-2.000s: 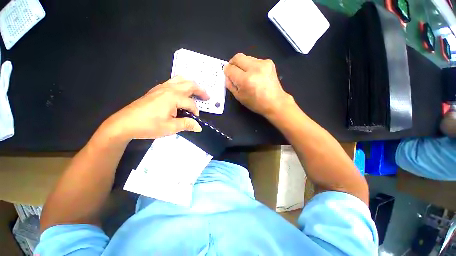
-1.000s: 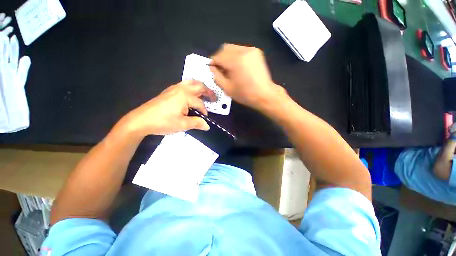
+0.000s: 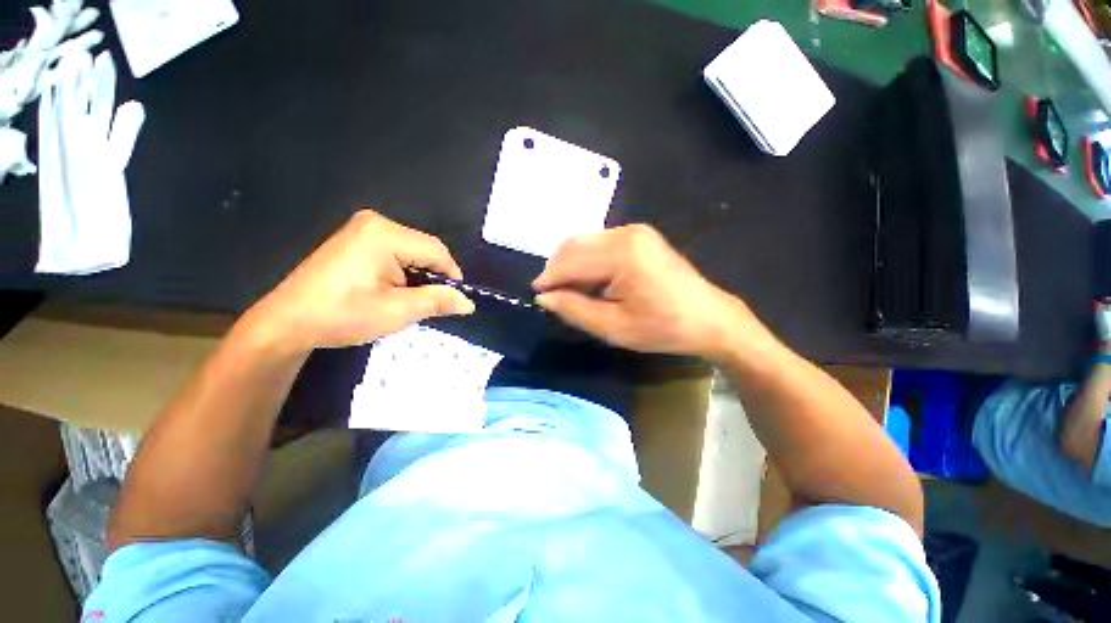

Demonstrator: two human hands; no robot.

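Note:
A white square plate [image 3: 551,195] lies on the black mat just beyond my hands, its plain face up, with dark holes at its two far corners. My left hand [image 3: 366,286] pinches the left end of a black sheet [image 3: 497,295] with pale dashes along its edge. My right hand [image 3: 634,292] is at the right end of that edge, thumb and forefinger together; whether a small piece is between them cannot be seen. White backing paper [image 3: 426,380] with faint marks hangs below my left hand.
A stack of white plates [image 3: 770,88] is at the far right. A tall black block [image 3: 914,207] stands at right. White gloves [image 3: 88,170] and another plate [image 3: 171,27] lie at left. Cartons [image 3: 116,365] are below the bench edge. A person's sleeve [image 3: 1036,438] shows at right.
The plate now lies free with its plain face up; the dotted face showed before. My right hand has moved from the plate down to the black sheet's edge. My left hand has left the plate.

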